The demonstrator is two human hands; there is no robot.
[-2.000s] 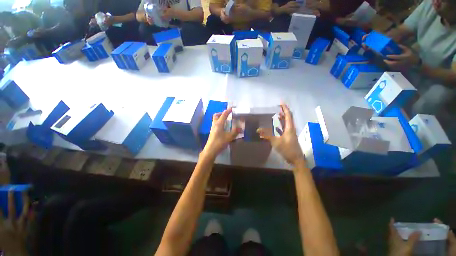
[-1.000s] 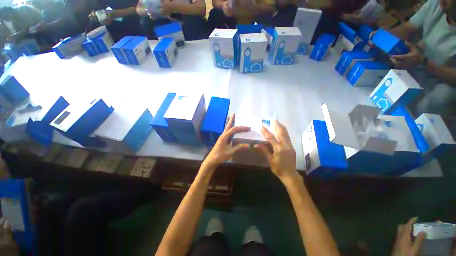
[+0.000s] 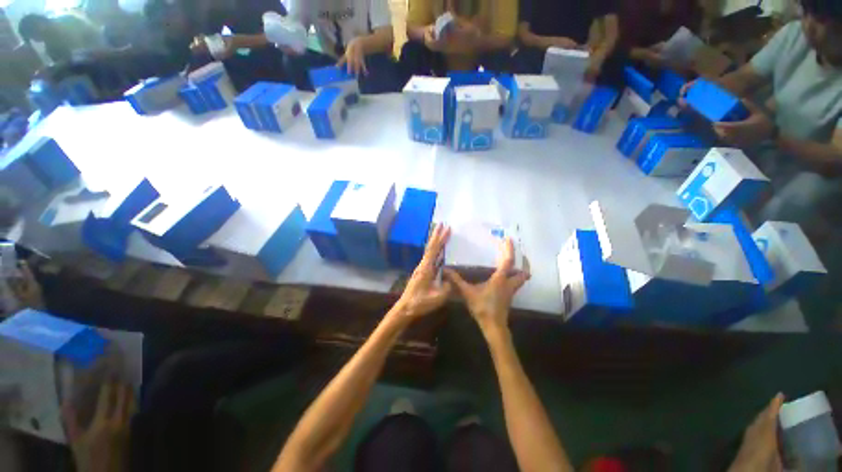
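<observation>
A retail box [image 3: 475, 244] stands at the table's near edge in front of me. Its white top is closed and shows a small blue print; most of its sides are hidden. My left hand [image 3: 429, 281] lies flat along its left side, fingers pointing away from me. My right hand [image 3: 491, 281] is on its near right corner, with fingers on the top and the thumb at the near edge. Both hands hold the box between them.
Blue-and-white boxes [image 3: 365, 221] stand close to my left hand. An open box [image 3: 679, 249] with clear inner packing is at the right, beside a blue box [image 3: 598, 272]. More boxes [image 3: 475, 118] stand at the far side. Other people's hands [image 3: 102, 424] hold boxes around the table.
The box top was open and is now closed. My left hand has moved to lie along the box's left side. A person at the lower left now holds a larger open box.
</observation>
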